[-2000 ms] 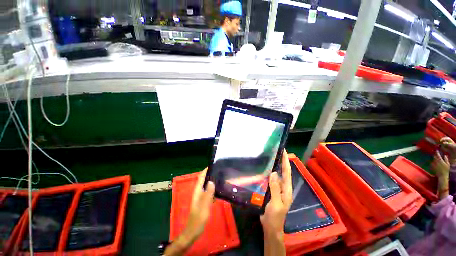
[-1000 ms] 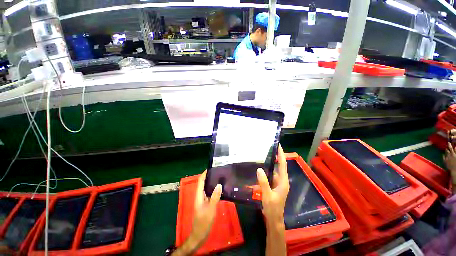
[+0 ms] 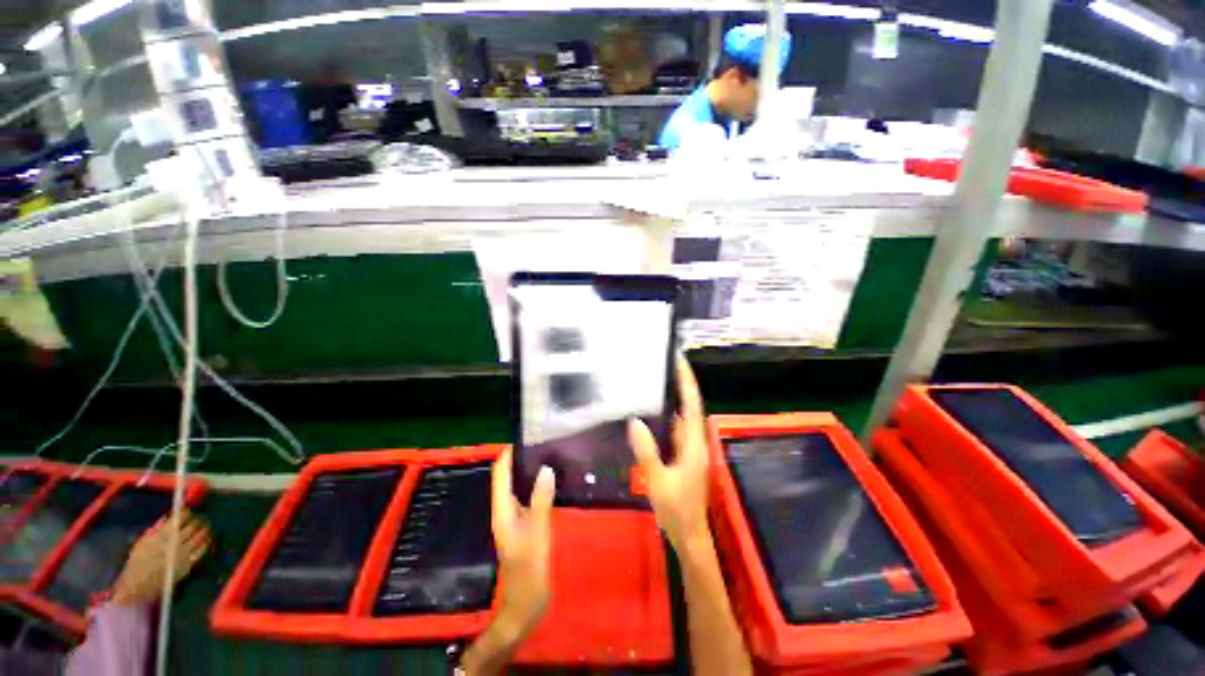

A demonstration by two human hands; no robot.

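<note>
A tablet (image 3: 595,383) is held upright in both hands in front of me, its screen facing me with a bright camera picture and a dark bar below. My left hand (image 3: 522,561) grips its lower left corner, thumb at the front. My right hand (image 3: 678,482) holds its lower right side, thumb over the lower screen near a small orange mark. A red tray (image 3: 595,588) lies just below and behind the tablet; its recess shows plain red, and its upper part is hidden by the tablet.
Red trays with dark tablets lie left (image 3: 357,621) and right (image 3: 846,634), with a tilted stack (image 3: 1057,489) farther right. Another person's hand (image 3: 165,555) is at the far-left trays. White cables (image 3: 189,396) hang at left. A slanted post (image 3: 958,251) stands right. A blue-capped person (image 3: 714,112) is opposite.
The view has turned left. The tablet is more upright and its picture has changed. The left double tray now sits close beside the plain red tray. Another person's hand has appeared at far left.
</note>
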